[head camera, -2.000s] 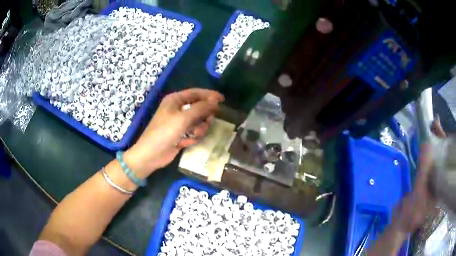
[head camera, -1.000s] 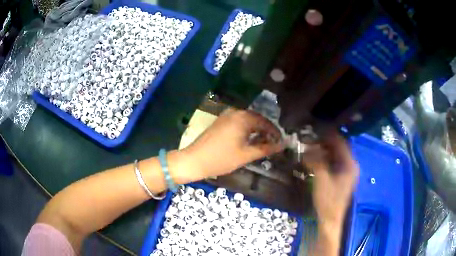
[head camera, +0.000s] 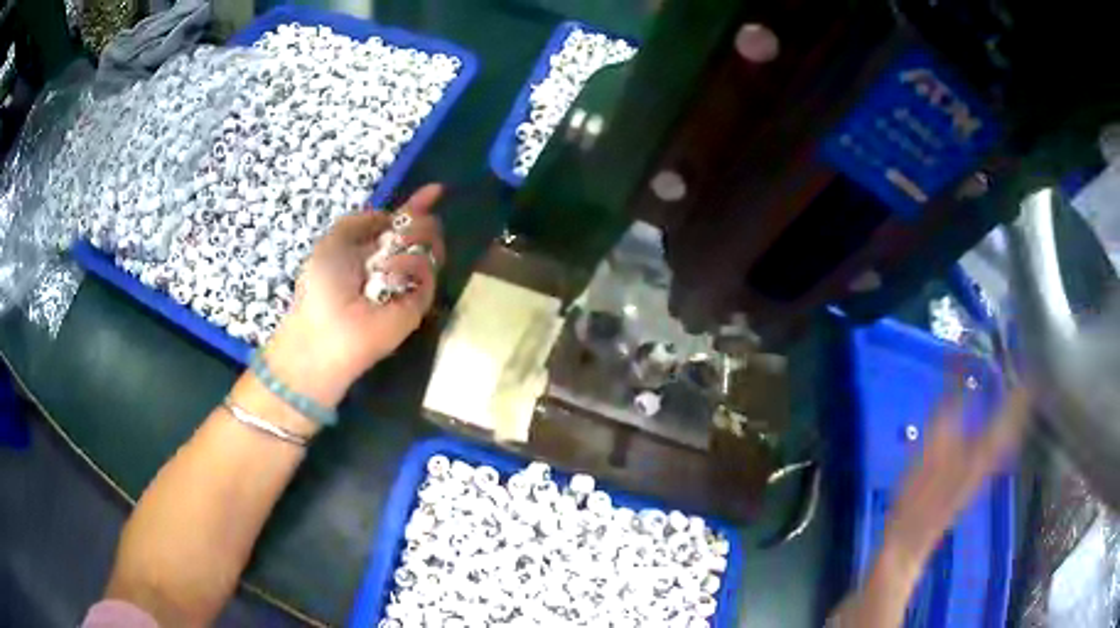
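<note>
My left hand (head camera: pixel 362 288) is palm up beside the large left tray, its fingers curled around several small white round parts (head camera: pixel 391 282). My right hand (head camera: pixel 952 472) is blurred over the right blue tray; I cannot tell whether it holds anything. The silvery press fixture (head camera: pixel 639 356) lies under the dark press (head camera: pixel 737 160), with a white part (head camera: pixel 646 402) at its front. I cannot make out the seats clearly.
The large left tray (head camera: pixel 461 76), small back tray (head camera: pixel 504 157) and front tray (head camera: pixel 383 540) hold white parts. A cream pad (head camera: pixel 485 350) lies left of the fixture. The right tray (head camera: pixel 878 368) holds loose parts. The curved press handle (head camera: pixel 1044 264) stands far right.
My left hand has moved from the fixture back to the left and turned palm up with white parts. My right hand has moved from the fixture to over the right tray.
</note>
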